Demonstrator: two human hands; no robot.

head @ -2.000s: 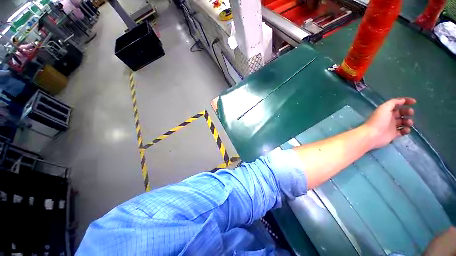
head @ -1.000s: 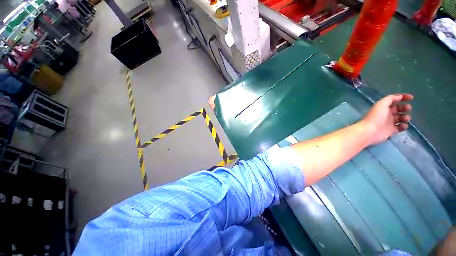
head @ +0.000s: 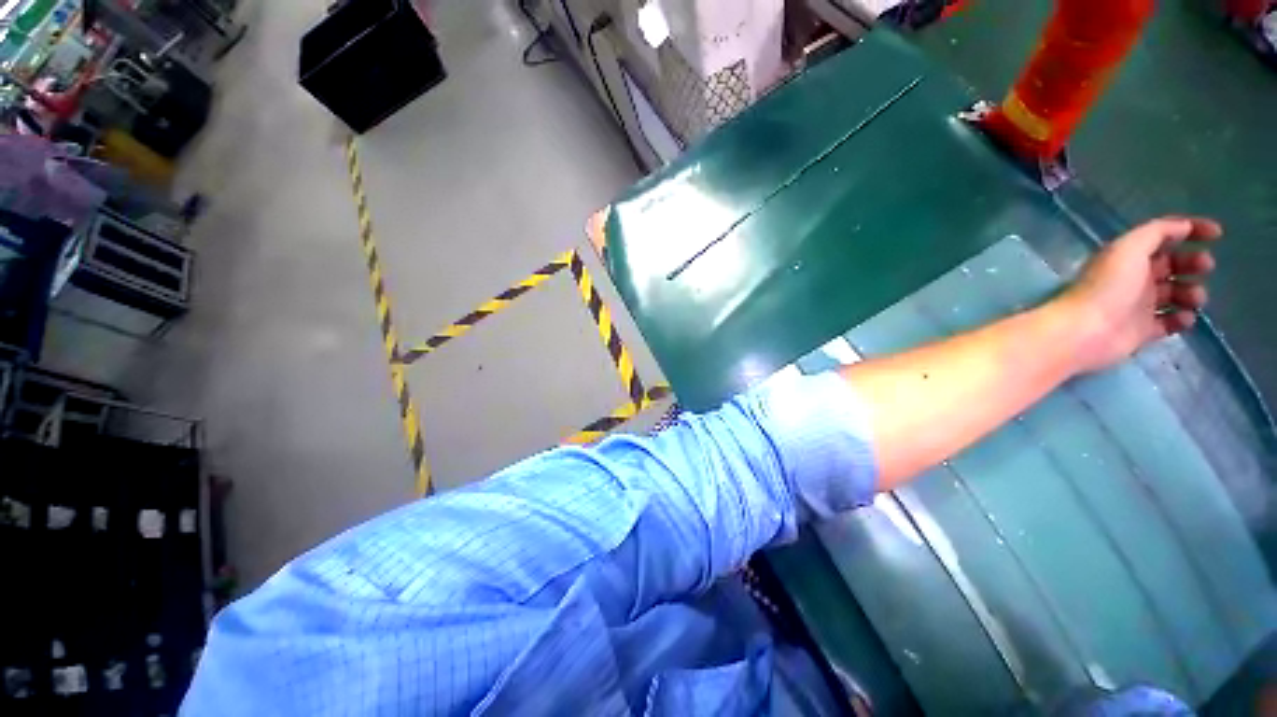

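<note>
My left hand [head: 1148,287] is beyond the pale ribbed pad, near the mat's far edge. It is empty, its fingers loosely curled and a little apart. The bare left forearm lies across the pale blue-green pad [head: 1050,518], with the light blue smock sleeve [head: 602,518] rolled up near the elbow. The pad lies on the glossy dark green mat [head: 840,210]. A bit of blue cloth shows at the bottom right edge, with a small dark, blurred patch of skin in the corner. My right hand cannot be made out there.
A red-orange wrapped post [head: 1071,77] stands beyond the mat. A black bin [head: 371,63] is on the floor at the upper left. Yellow-black tape [head: 602,329] marks the grey floor. A dark rack [head: 105,560] stands at the lower left. A white machine part [head: 721,56] borders the mat's far left side.
The view has shifted, so the bin and the machine sit higher in the picture. My left arm keeps nearly the same pose. The skin at the bottom right corner shows less than before.
</note>
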